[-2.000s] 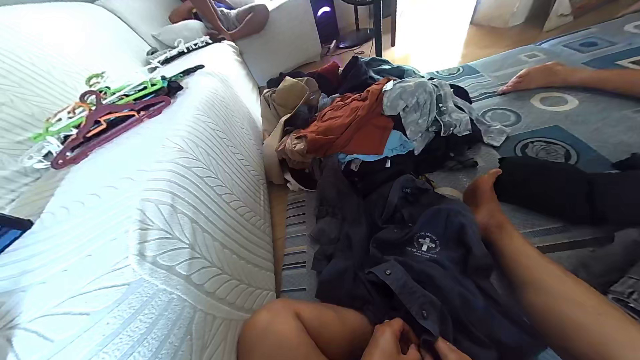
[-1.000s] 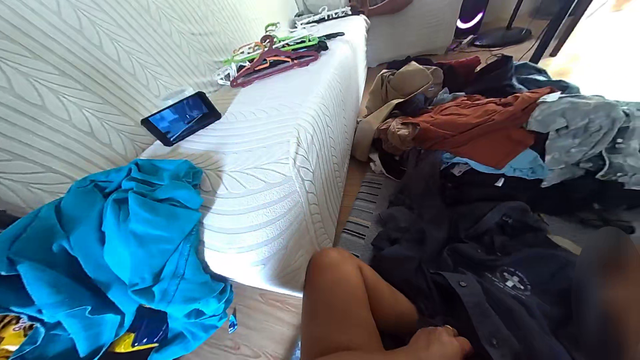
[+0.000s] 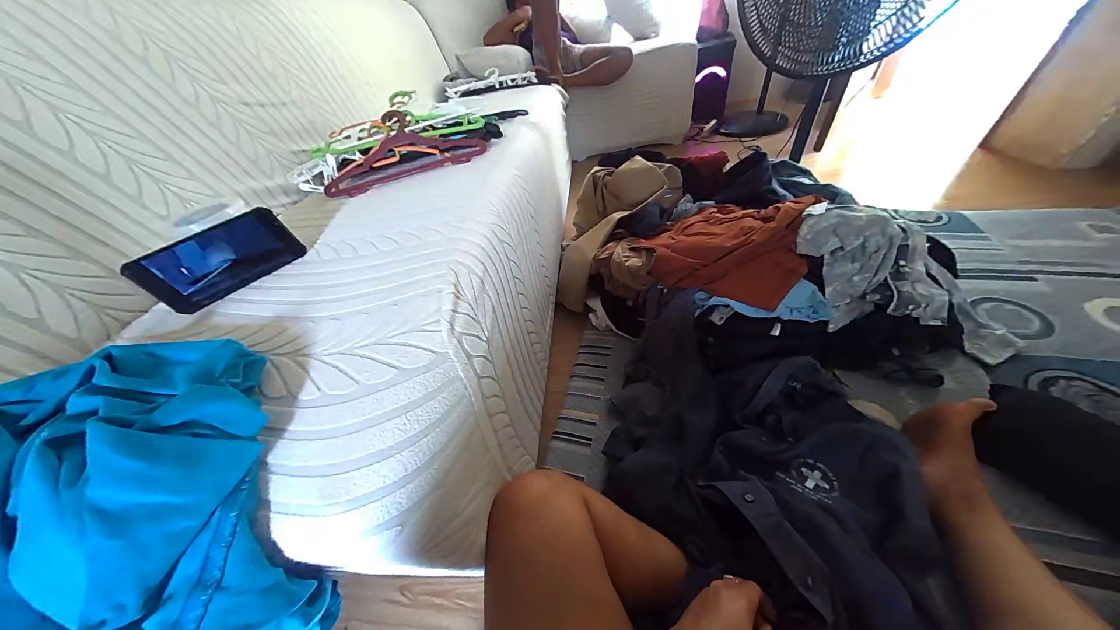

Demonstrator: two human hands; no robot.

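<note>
A dark navy button-up garment (image 3: 840,490) with a white cross emblem lies spread over the rug, between my bent knee and an outstretched bare leg. My left hand (image 3: 722,604), at the bottom edge, has its fingers closed on the garment's dark cloth; its fingertips are partly hidden. My right hand is out of view. Just beyond the garment is a heap of clothes with a rust-orange piece (image 3: 735,249), a grey patterned piece (image 3: 862,258), a tan piece (image 3: 626,188) and a light blue piece (image 3: 792,302).
On the white-covered sofa (image 3: 376,289) lie plastic hangers (image 3: 407,157) and a phone (image 3: 214,258) with its screen lit. Bright blue cloth (image 3: 131,481) is at the lower left. A black fan (image 3: 822,35) stands behind the heap. Another person (image 3: 577,61) sits at the far end.
Two seconds ago both my hands were at the dark garment; now only my left shows there. The view has swung left, bringing in the blue cloth and more of the phone.
</note>
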